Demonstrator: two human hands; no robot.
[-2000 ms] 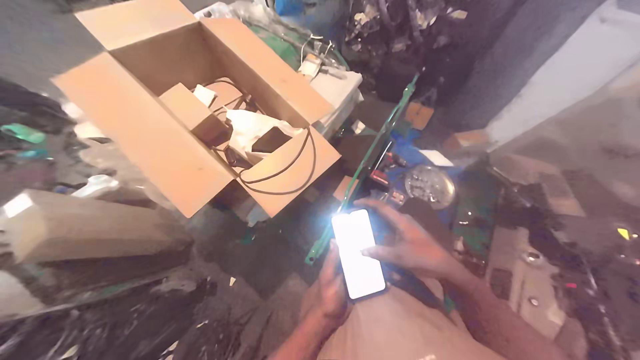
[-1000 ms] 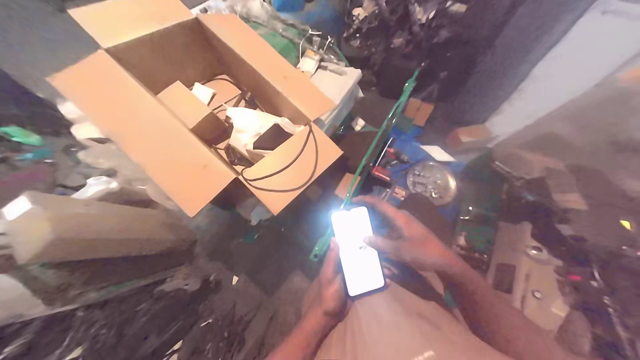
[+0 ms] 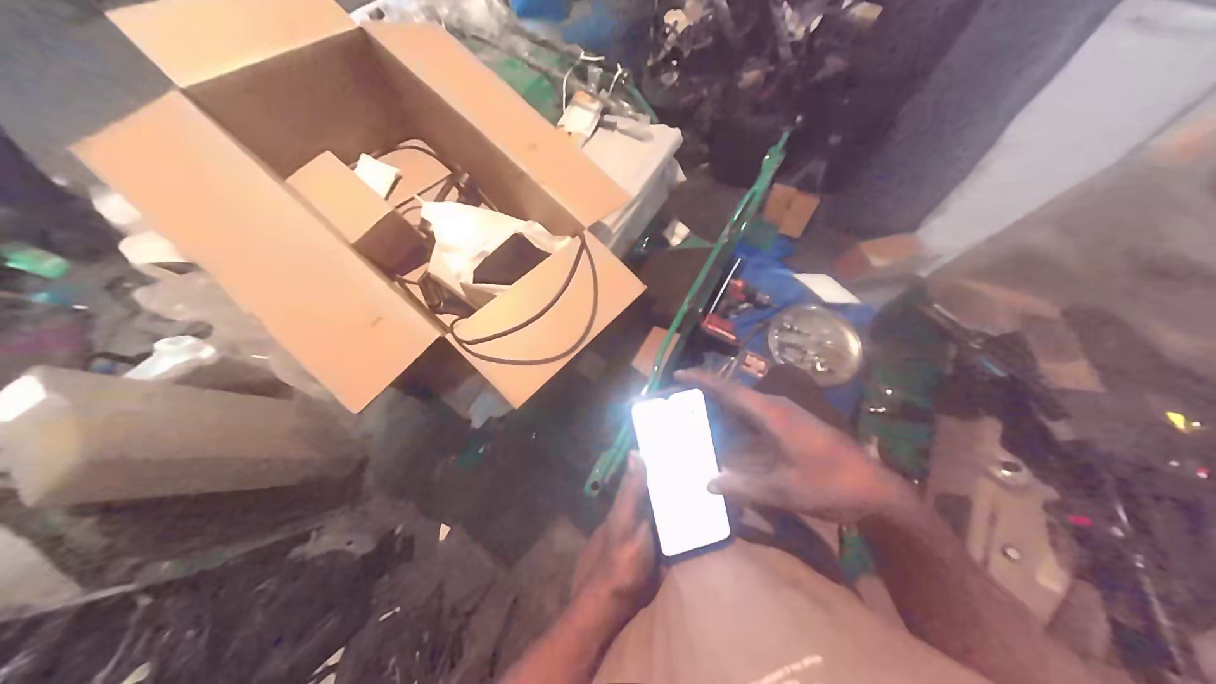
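Note:
A smartphone point(image 3: 681, 473) with a glaring white screen is upright at the lower middle. My left hand point(image 3: 622, 537) holds it along its left edge and lower back; part of that hand is hidden behind it. At the phone's right side is my right hand point(image 3: 798, 446), its thumb at the right edge of the screen and its forefinger near the top corner. Whether the right hand also grips the phone is unclear. Up and to the left stands an open cardboard box point(image 3: 256, 247) with a black cable point(image 3: 594, 304) looped over its flap, and smaller boxes and white wrapping inside.
A green metal bar point(image 3: 708, 275) slants beyond the phone. To its right, a red and black power drill point(image 3: 736, 309) and a round metal dish point(image 3: 815, 345) of small parts lie on blue cloth. A pale long block point(image 3: 180, 437) lies at left. Scattered debris covers the floor around.
My right thumb has moved from over the screen to its right edge. My left hand keeps its hold on the phone.

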